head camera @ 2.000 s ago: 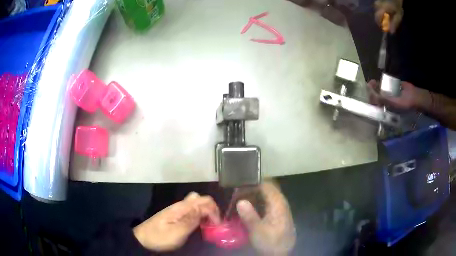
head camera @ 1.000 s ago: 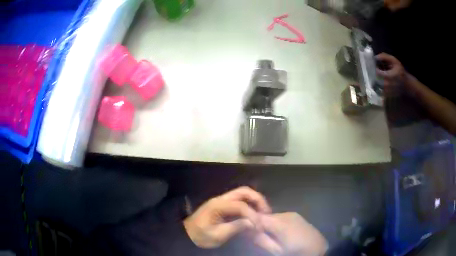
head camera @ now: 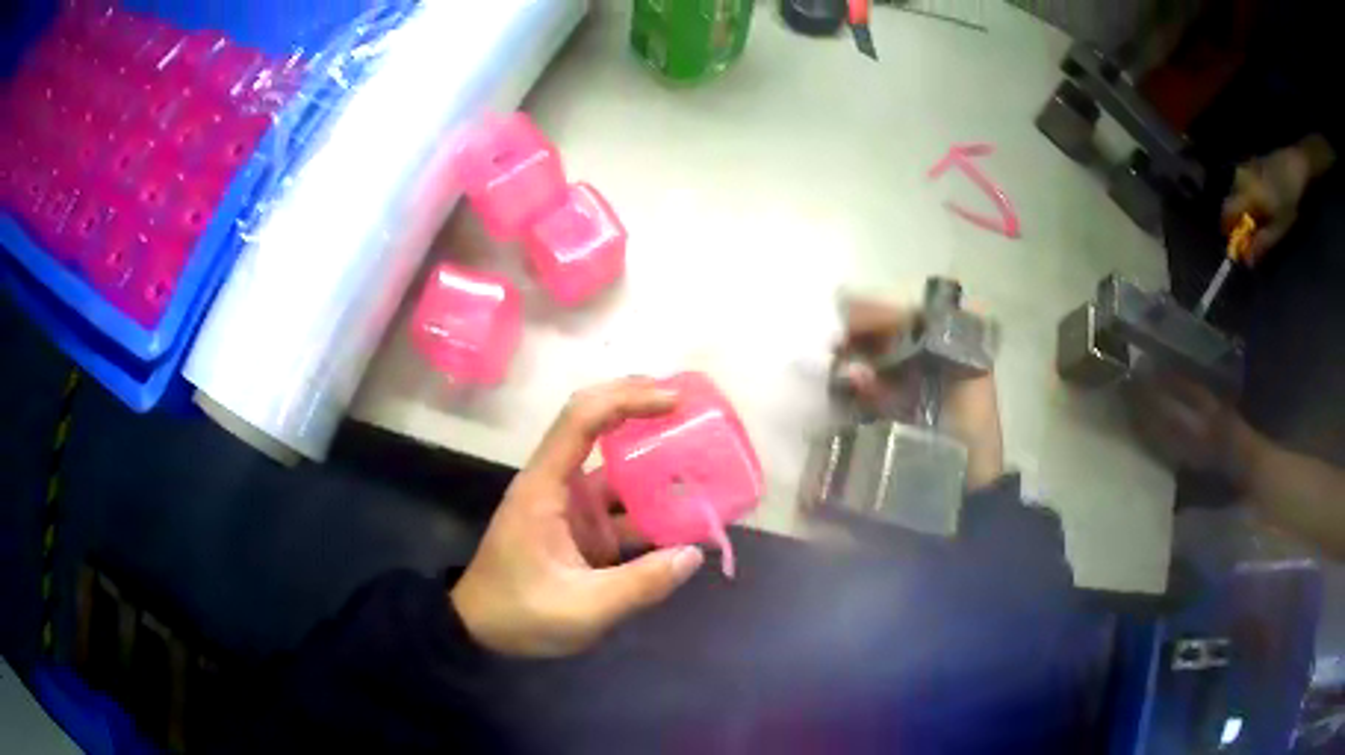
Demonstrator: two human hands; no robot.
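My left hand (head camera: 568, 524) holds a pink cube-shaped moulded part (head camera: 683, 460) at the bench's front edge, thumb below and fingers on top. A thin pink tail hangs from the part's face. My right hand (head camera: 885, 362) is blurred and partly hidden behind the grey steel mould insert (head camera: 944, 347), its fingers around the insert's upper part. The insert's square core block (head camera: 903, 475) points towards me at the bench edge. Three more pink parts (head camera: 575, 244) stand on the bench to the left.
A film roll (head camera: 369, 221) lies at the left beside a blue packing tote (head camera: 185, 317) of pink parts. A green bottle (head camera: 690, 33) and pink scrap (head camera: 977, 189) are at the back. At right, another person's hands hold an orange-handled screwdriver (head camera: 1239, 244) and a metal insert (head camera: 1158, 332).
My hands have parted and moved up to the bench. My left hand now shows a pink part; my right hand has taken hold of the insert. The view has shifted left.
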